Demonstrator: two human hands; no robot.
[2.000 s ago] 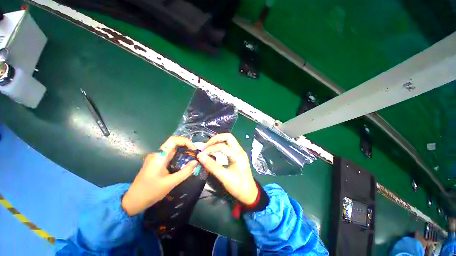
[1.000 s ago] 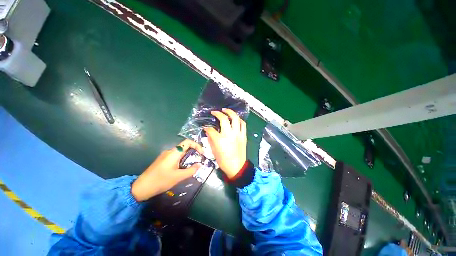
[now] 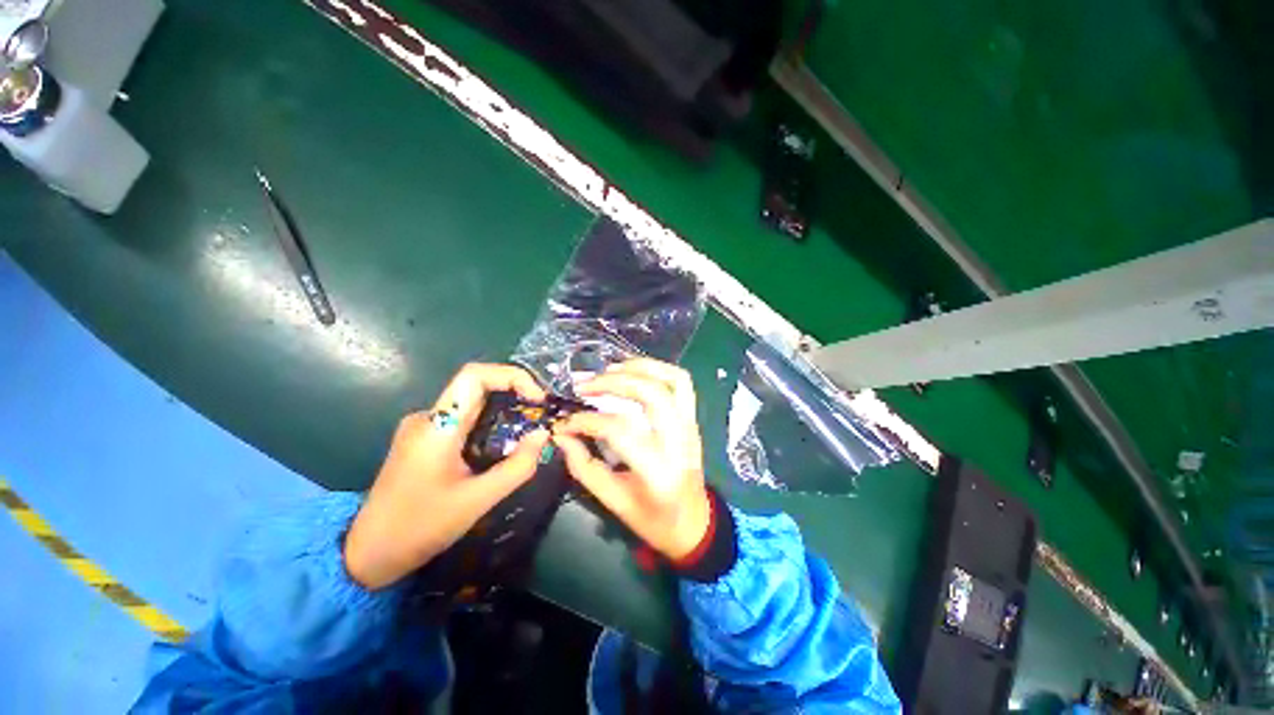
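Observation:
An open phone (image 3: 492, 538) with small bright and orange parts is held low in front of me, its upper end between my hands. My left hand (image 3: 444, 468) is closed round its upper left edge. My right hand (image 3: 640, 450) has its fingertips pinched at the phone's upper end, touching a tiny dark piece I cannot make out clearly. A red and black band is on my right wrist. A clear plastic bag with dark contents (image 3: 629, 293) lies just beyond my hands.
Tweezers (image 3: 296, 252) lie at left. A whitish bottle (image 3: 84, 154) stands far left. A crumpled clear bag (image 3: 803, 426) lies by the white post (image 3: 1062, 314). A black tray (image 3: 964, 587) is at right. The chipped rail (image 3: 517, 137) separates bench and conveyor, with phones (image 3: 785, 189) on it.
My right hand has come back from the dark-content bag to the phone's upper end. My left hand still holds the phone. The view has shifted slightly.

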